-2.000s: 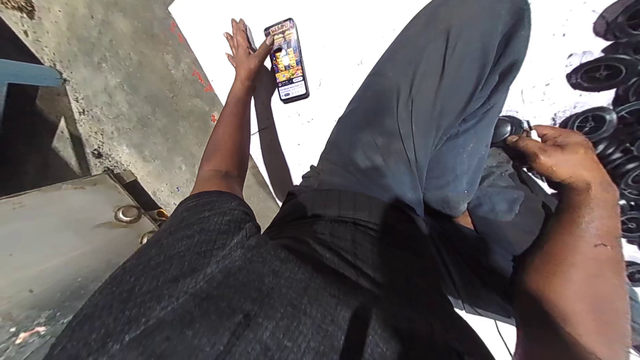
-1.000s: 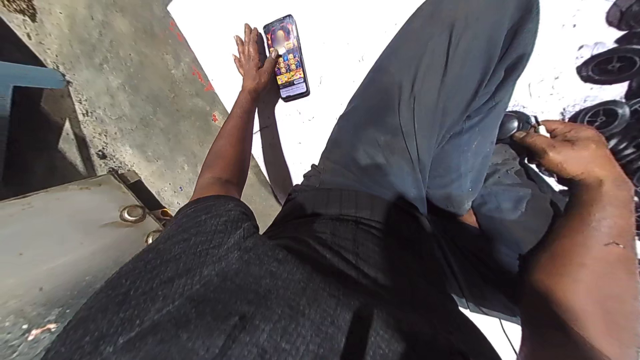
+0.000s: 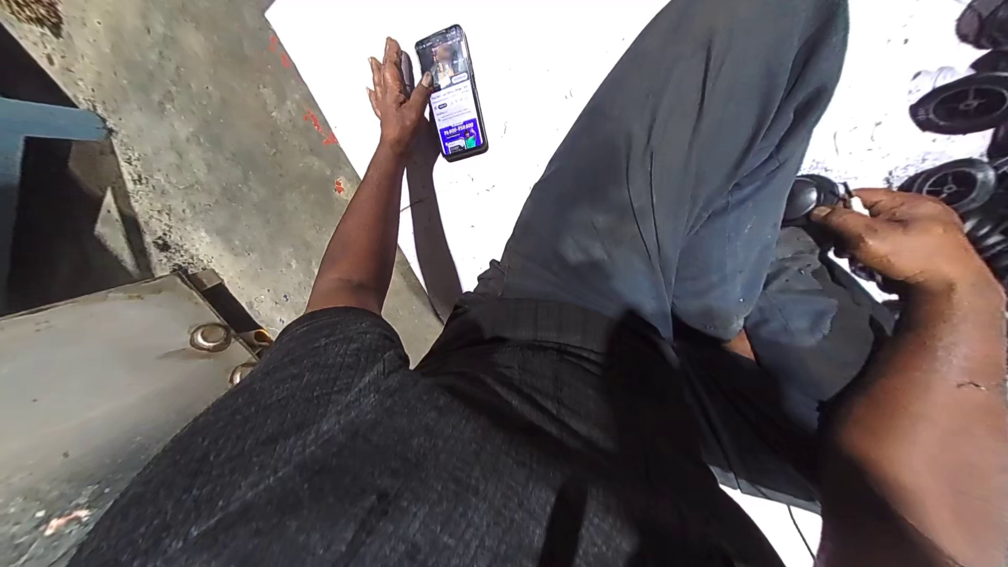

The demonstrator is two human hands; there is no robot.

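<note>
A smartphone (image 3: 452, 93) with a lit screen lies on the white sheet at the upper middle. My left hand (image 3: 400, 102) rests just left of it, fingers apart, with the thumb at the phone's left edge. At the right, my right hand (image 3: 906, 232) grips a round black plastic part (image 3: 803, 198) with a smooth domed face, held beside my bent knee. The far side of that part and some of my fingers are hidden.
Several round black plastic parts (image 3: 959, 102) are heaped at the right edge. A metal panel (image 3: 102, 394) with round fittings stands at the lower left, near a blue bar (image 3: 55, 120). Rough concrete floor (image 3: 205, 126) borders the white sheet (image 3: 528, 71).
The phone's screen now shows different content. My left hand stays beside the phone, and my right hand keeps its hold on the round black part.
</note>
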